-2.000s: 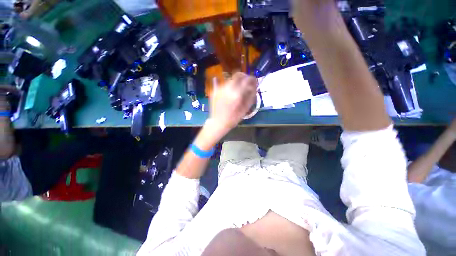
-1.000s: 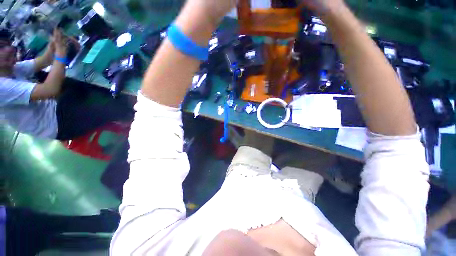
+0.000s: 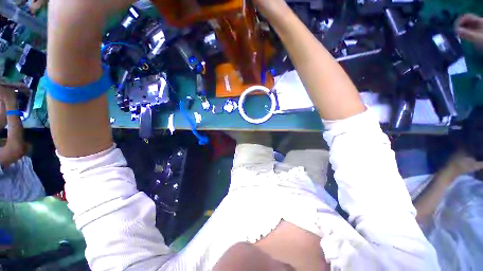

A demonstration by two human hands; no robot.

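The orange fixture (image 3: 235, 47) stands on the green bench, its upper part cut off by the top edge. Its flat orange base (image 3: 229, 80) shows below. My left arm wears a blue wristband and rises at the left; only the base of my left hand (image 3: 114, 6) shows at the top edge, its fingers cut off. My right forearm reaches up beside the fixture's right side, and the hand is beyond the top edge. What either hand holds is hidden. A white tape ring (image 3: 257, 104) lies before the fixture base.
Black units (image 3: 148, 91) crowd the bench left of the fixture, and more black units (image 3: 434, 79) lie at right over white sheets (image 3: 294, 92). A blue cord (image 3: 191, 123) hangs over the bench edge. Parts of other people show at both sides. A dark tray (image 3: 168, 182) is below bench level.
My left hand has gone from beside the fixture base up and left, out past the top edge. My right arm has shifted left towards the fixture. The tape ring is uncovered. The camera has turned.
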